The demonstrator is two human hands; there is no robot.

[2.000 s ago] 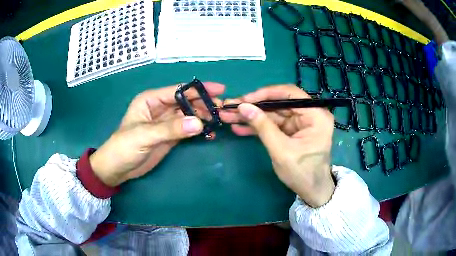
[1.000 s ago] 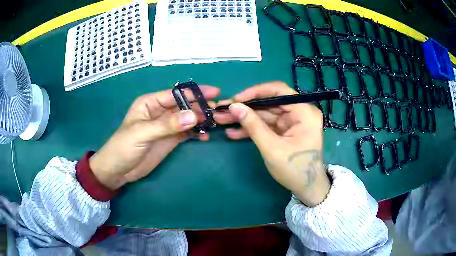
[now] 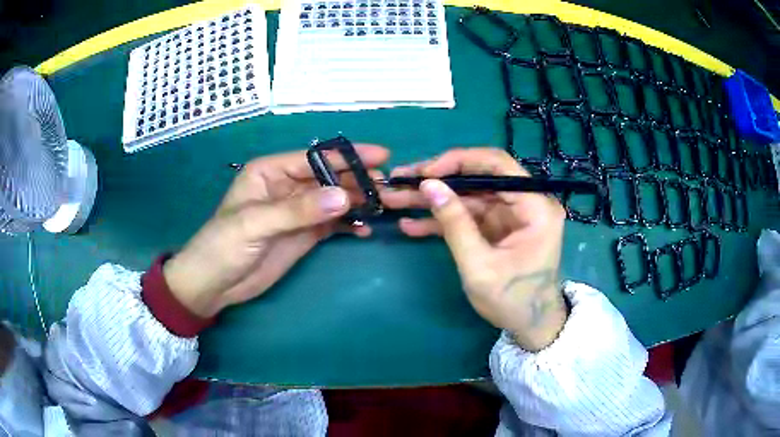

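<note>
My left hand [image 3: 257, 226] holds a black housing frame [image 3: 322, 168] with an open centre, tilted above the green mat, between thumb and fingers. My right hand [image 3: 492, 235] holds black tweezers [image 3: 505, 183] like a pen, pointing left. Their tip is at the right long side of the frame; whether it touches, or grips a part, cannot be told. The fingertips of both hands are close together there. Part of the frame's lower end is hidden by my left thumb and fingers.
Two white component trays stand at the back, the left [image 3: 197, 77] full, the right [image 3: 363, 81] partly bare. Rows of black frames [image 3: 624, 145] lie at right, a blue bin [image 3: 753, 107] beyond. A white fan [image 3: 81, 183] is at left. A small dark bit [image 3: 237, 166] lies near my left hand.
The held frame has turned slightly in my left hand. The tweezers stay at its right side. The arm over the blue bin has left, uncovering the bin. The view has shifted slightly.
</note>
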